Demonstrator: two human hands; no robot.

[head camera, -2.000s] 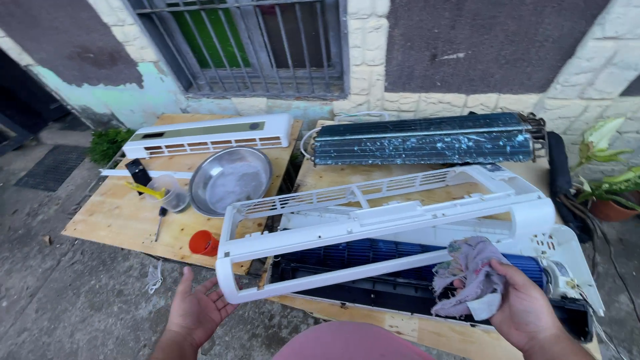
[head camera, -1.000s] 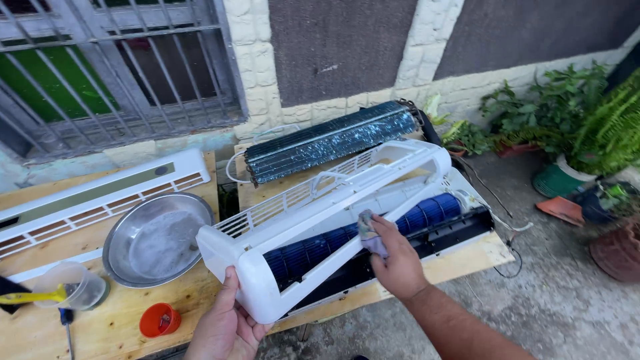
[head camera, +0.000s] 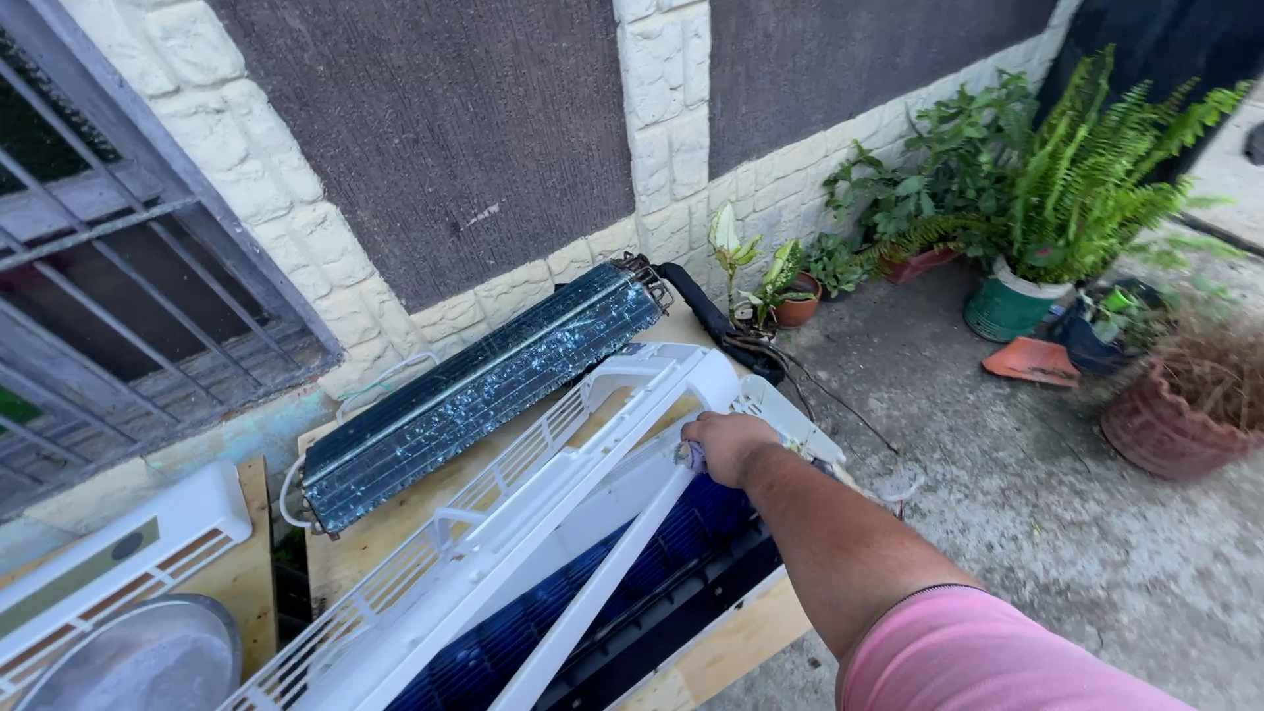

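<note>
My right hand (head camera: 733, 446) is closed on a bunched purple-grey cloth (head camera: 693, 455), at the far right end of a white plastic air conditioner frame (head camera: 553, 499). The cloth touches the lower bar of the frame near its corner. Under the frame lie a blue cylindrical blower fan (head camera: 583, 583) and a black base. Behind it, a finned evaporator coil (head camera: 484, 385) rests on plywood. My left hand is outside the view.
At lower left are a metal basin (head camera: 148, 657) and a white slatted cover (head camera: 212, 513). Black-wrapped pipes (head camera: 706, 316) trail beyond the coil toward potted plants (head camera: 1017, 301). A barred window (head camera: 118, 276) and a stone-trimmed wall stand behind.
My right hand with the cloth has moved along the frame to its far right end. My left hand, at the frame's near end before, has left the view. The view has swung right.
</note>
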